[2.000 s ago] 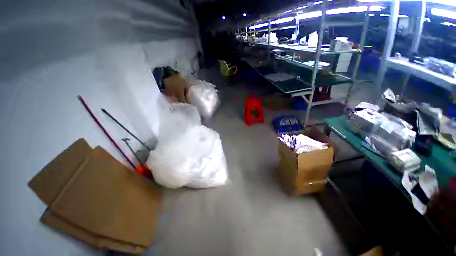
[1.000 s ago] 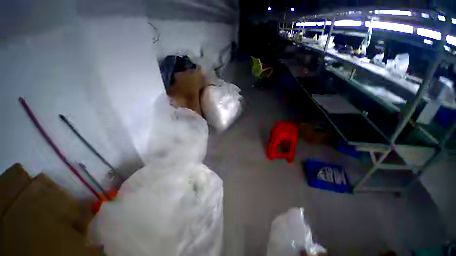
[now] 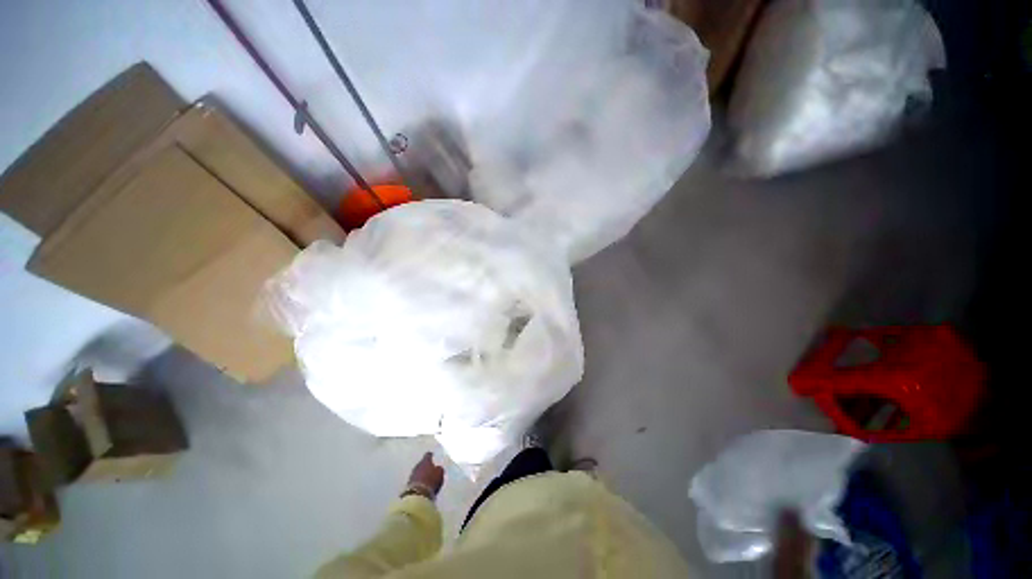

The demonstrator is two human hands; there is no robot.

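A large translucent white waste bag (image 3: 441, 328) stands on the floor in front of me, its loose top edge towards me. My left hand (image 3: 426, 477) is just short of the bag, a finger extended, with nothing visible in it; a small gap shows between them. Crumpled clear plastic film (image 3: 764, 481) is off to the right. My right hand (image 3: 792, 549) is a brown blur at the bottom edge, overlapping the film and seeming to grip it; its fingers cannot be made out.
Flattened cardboard (image 3: 170, 249) leans on the left wall beside poles and an orange base (image 3: 376, 204). Open small cartons (image 3: 125, 430) lie lower left. More white bags (image 3: 832, 85) are behind. A red stool (image 3: 894, 379) and blue crate (image 3: 871, 532) are at right.
The view has turned down and closer to the white bag. My left hand has come into view beside it. The clear film has come in from the bottom edge and is now at the right.
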